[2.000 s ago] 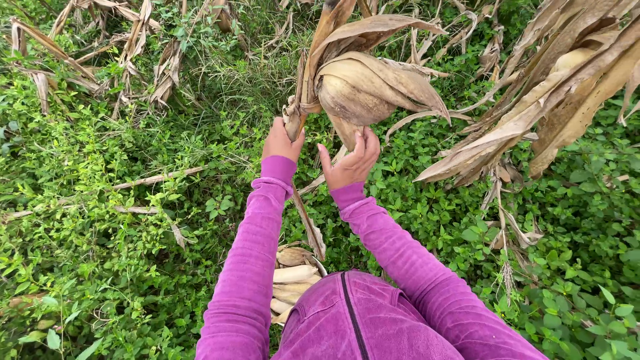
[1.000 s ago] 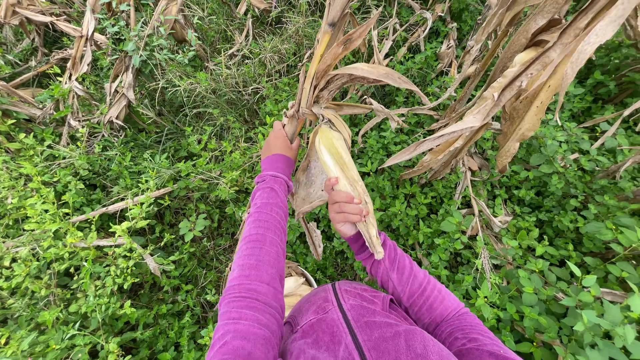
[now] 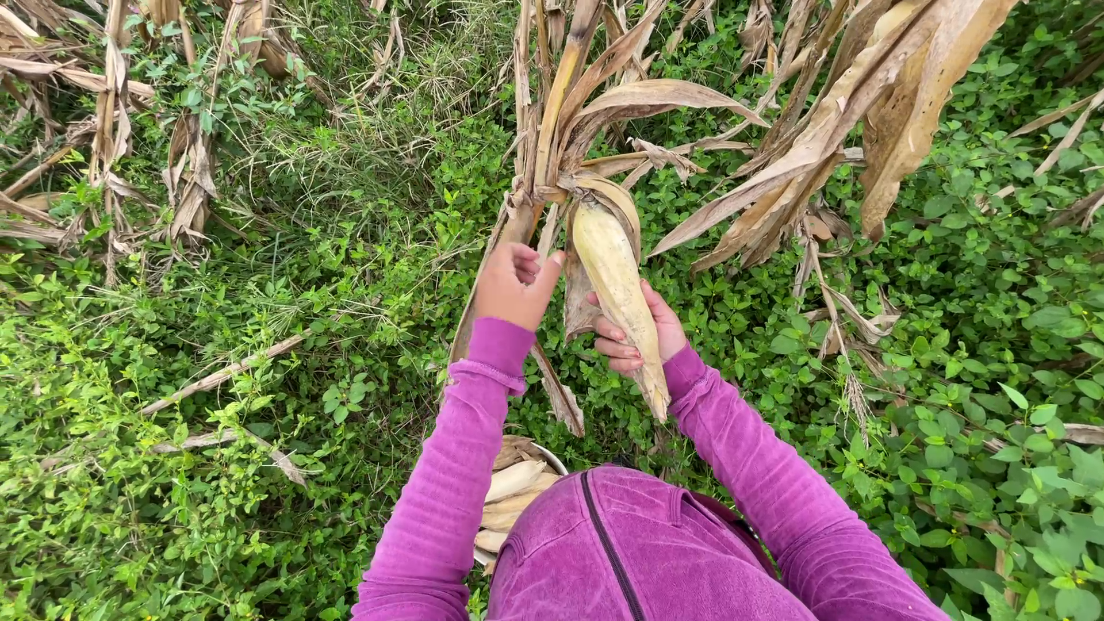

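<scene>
A dry ear of corn in its pale husk hangs tip down from a dried corn stalk. My right hand is closed around the lower part of the ear, its fingers on the left side of the husk. Just left of the ear, my left hand is raised with thumb and fingers apart and curved, in front of the stalk, holding nothing. Brown husk leaves fold around the top of the ear where it joins the stalk.
By my waist, a white-rimmed container holds several husked-in corn ears, partly hidden by my jacket. Large dry corn leaves droop at the upper right. Low green weeds surround me, and more dry stalks stand at the upper left.
My right hand was open below the ear two seconds ago and then closed around it. My left hand has let go of the stalk. The ear's pale inner husk is now more exposed.
</scene>
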